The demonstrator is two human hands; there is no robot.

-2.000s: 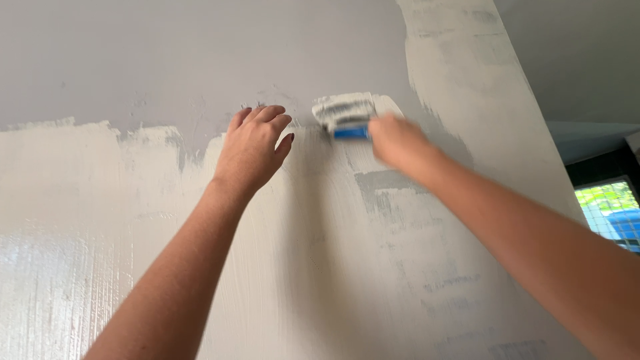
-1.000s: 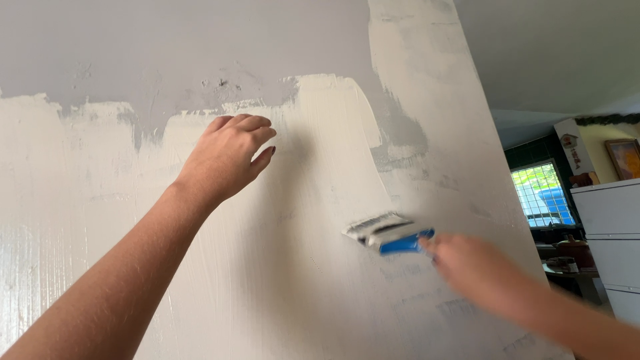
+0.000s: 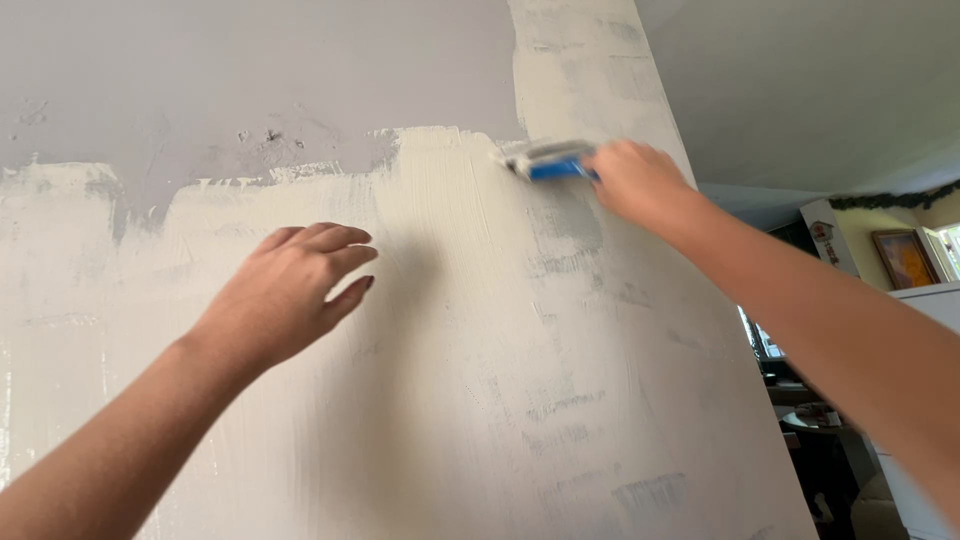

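A wall (image 3: 450, 337) carries cream-white paint over a grey-lilac surface, with a ragged upper edge. My right hand (image 3: 637, 180) grips a wide blue paintbrush (image 3: 555, 169), slightly blurred, whose paint-covered bristles point left against the wall near the top of the painted area. Lower and to the left, my left hand (image 3: 300, 289) is held near the wall with its fingers spread a little and nothing in it; whether it touches the wall I cannot tell. Small rough marks (image 3: 271, 137) show on the grey-lilac part above it.
The wall ends at a slanting edge (image 3: 739, 300) on the right. Beyond it are a framed picture (image 3: 906, 259), a white cabinet (image 3: 934, 296), a green garland (image 3: 892, 200) and cluttered shelves. A grey-green ceiling (image 3: 795, 90) spans the upper right.
My right hand has moved up the wall with the paintbrush since one second ago. A cream strip now reaches up where two seconds ago the brush was near grey-lilac wall.
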